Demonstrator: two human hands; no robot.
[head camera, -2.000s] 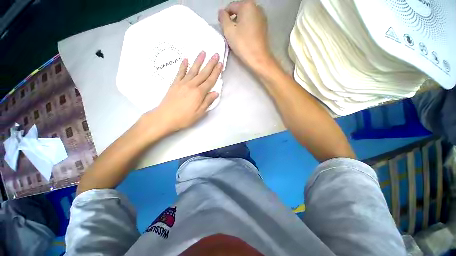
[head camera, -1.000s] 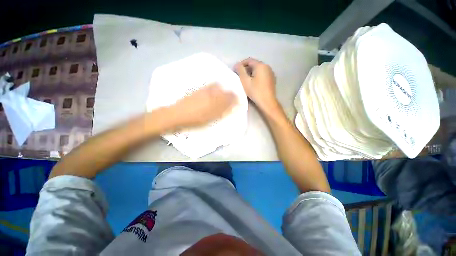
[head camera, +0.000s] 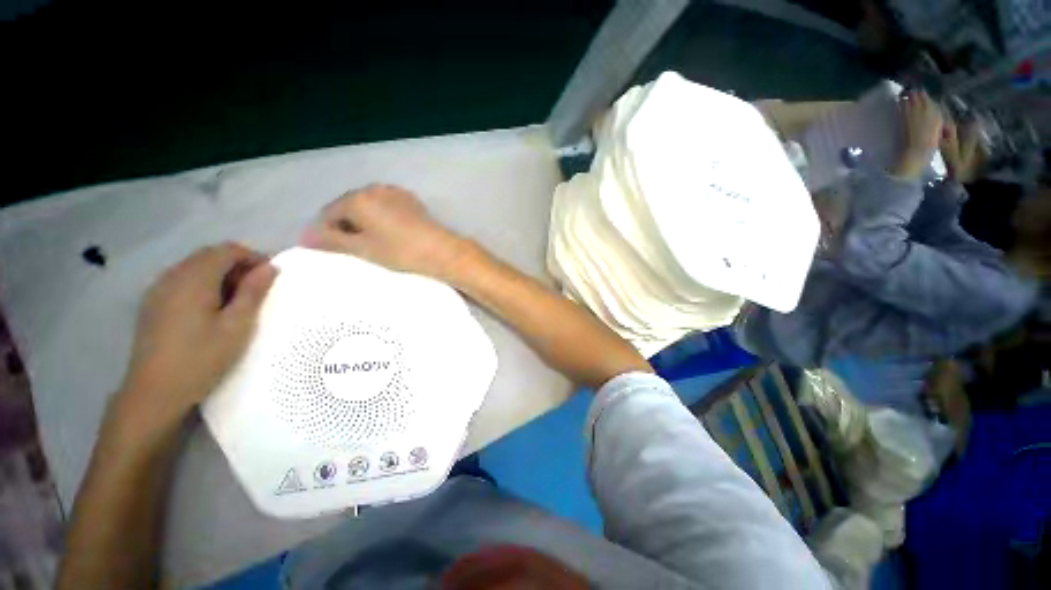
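A white rounded-hexagon shell (head camera: 357, 392) lies in front of me, printed face up, with a ring of grey dots and a row of icons along its near edge. My left hand (head camera: 190, 328) grips its far left edge, thumb on top. My right hand (head camera: 386, 231) is curled at its far edge; its fingertips are blurred, and I cannot tell whether they hold the shell. A tiny grey bit (head camera: 357, 509) sticks out of the near edge. The shell's underside is hidden.
An off-white work sheet (head camera: 138, 207) lies under the shell. A leaning stack of white shells (head camera: 720, 196) stands at right. Beyond it is another person (head camera: 899, 265) in grey clothing. A slatted stool (head camera: 766, 432) stands on the blue floor.
The view has swung right. The shell has come nearer me, and its icon row now shows clearly. My left hand has gone from on top of it to its far left edge.
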